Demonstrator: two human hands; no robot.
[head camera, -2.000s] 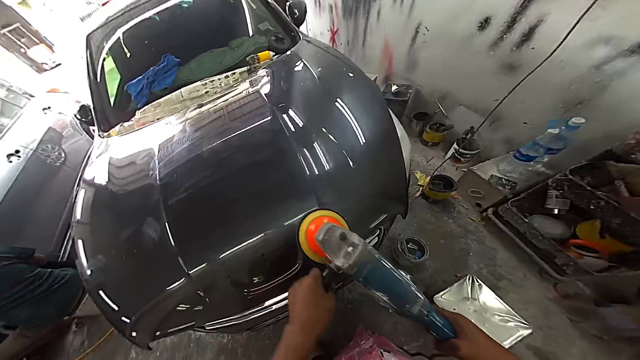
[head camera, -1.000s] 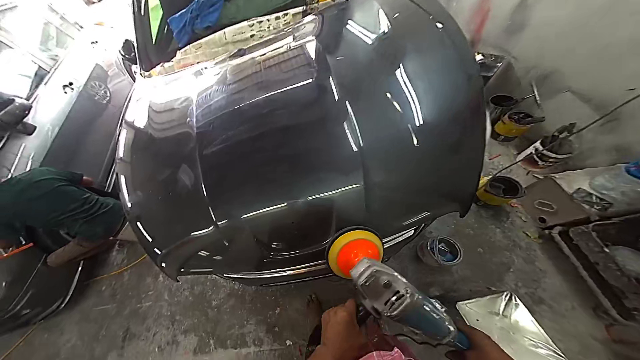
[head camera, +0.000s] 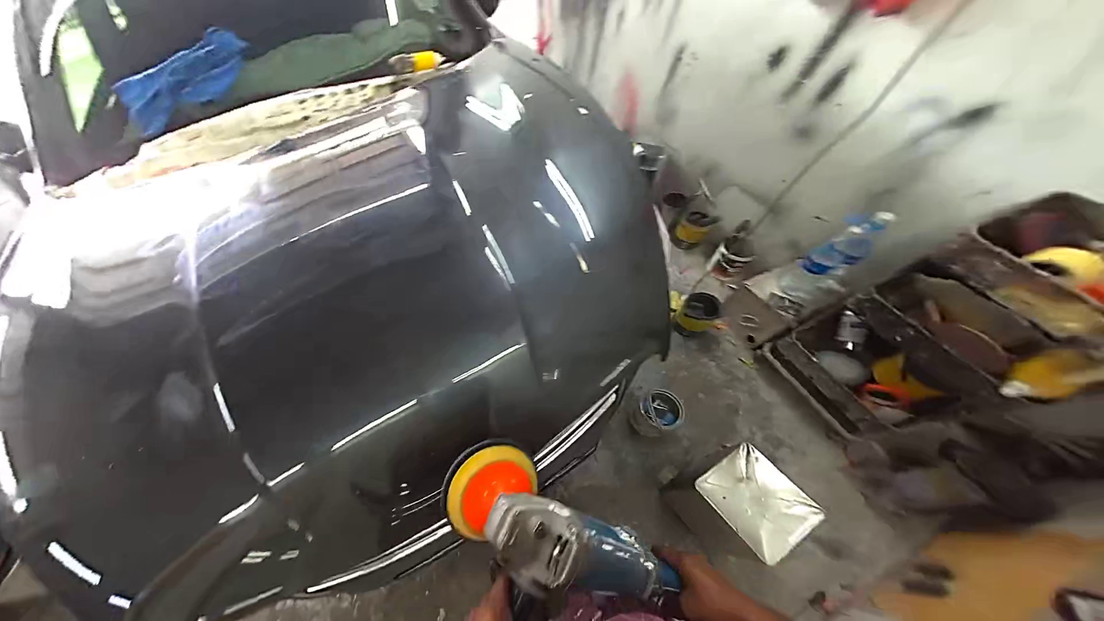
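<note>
A blue rotary polisher (head camera: 573, 548) with an orange and yellow backing pad (head camera: 492, 490) rests at the front edge of a glossy dark grey car hood (head camera: 362, 293). At the bottom edge, my left hand (head camera: 493, 601) is partly cut off and grips the side handle near the tool's head. My right hand (head camera: 711, 591) is closed around the rear of the polisher body. Whether the pad is spinning cannot be told.
A blue cloth (head camera: 185, 79) lies by the windshield. Open cans (head camera: 697, 312) stand along the hood's right side, with another can (head camera: 658, 412) near the front. A metal tin (head camera: 761, 503), water bottles (head camera: 837, 250) and a divided tray (head camera: 828, 405) of pads are on the right.
The view has swung back up and right since one second ago, and the person seen crouching at the left is out of view. Both hands keep hold of the polisher at the hood's front edge.
</note>
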